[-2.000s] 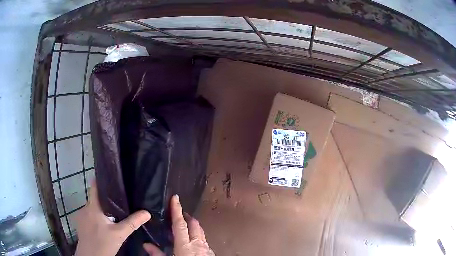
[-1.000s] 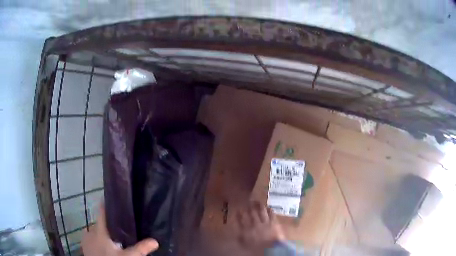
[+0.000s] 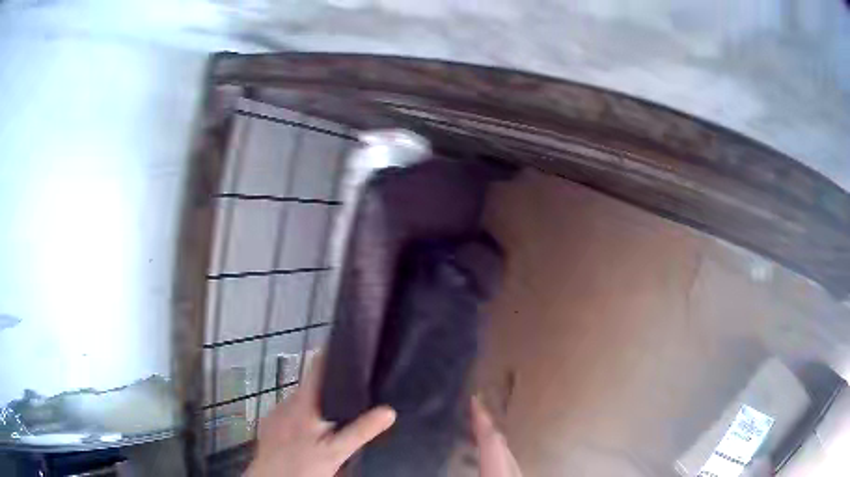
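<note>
A dark purple-brown poly mailer [image 3: 359, 307] stands along the left mesh side, with a blacker glossy bag [image 3: 429, 345] against its inner side. My left hand [image 3: 322, 433] grips the near end of the purple-brown mailer, thumb on the inner side and fingers outside. My right hand [image 3: 494, 447] is at the bottom edge, cut off and blurred, just right of the black bag; whether it touches the bag is unclear. A small carton [image 3: 774, 401] with a white shipping label [image 3: 741, 442] lies at the lower right, blurred.
A white plastic mailer [image 3: 396, 144] shows behind the dark one in the far left corner. The cage's rusty frame [image 3: 196, 279] and wire grid enclose the left and far sides. A cardboard liner [image 3: 596, 307] covers the bottom.
The view has shifted left. The small carton has moved right across the liner and turned. My right hand has gone from beside the carton back to the black bag. My left hand keeps its hold.
</note>
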